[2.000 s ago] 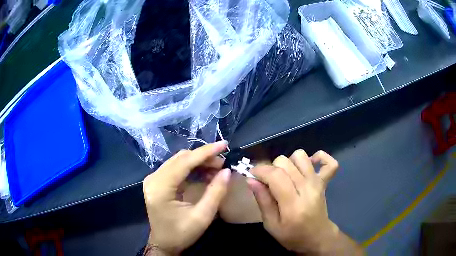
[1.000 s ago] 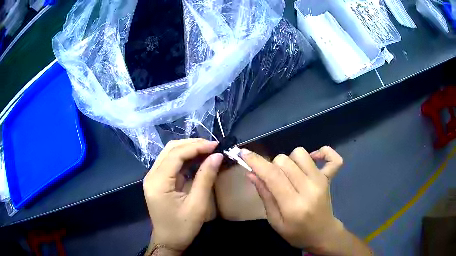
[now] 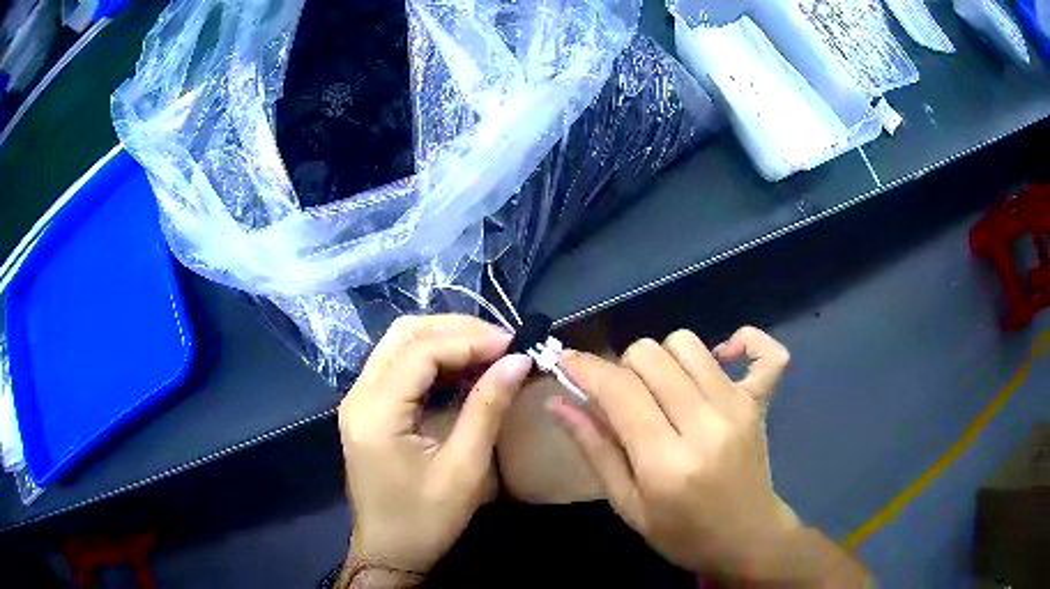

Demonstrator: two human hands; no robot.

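Observation:
My left hand (image 3: 443, 420) pinches a small black housing (image 3: 532, 334) between thumb and index finger. Thin pale lead wires (image 3: 481, 297) splay up and left from it, over the bag's edge. A small white connector piece (image 3: 549, 353) sits against the housing's right side. A short white sleeve (image 3: 570, 383) points down and right from it. My right hand (image 3: 674, 431) has its index fingertip on the white piece. Its thumb is apart below the sleeve, so the hand is open and pinches nothing that I can see.
A clear plastic bag (image 3: 380, 236) of black parts (image 3: 345, 104) lies ahead on the dark bench (image 3: 645, 259). A blue tray (image 3: 98, 322) is at left. A clear bin (image 3: 691, 46) with white pieces (image 3: 783, 109) is at right. Red stool-like objects stand below.
The white piece now sits closer against the black housing. My right thumb has come away from the white sleeve. The view has shifted slightly, so the bag and bin appear a little higher and further left.

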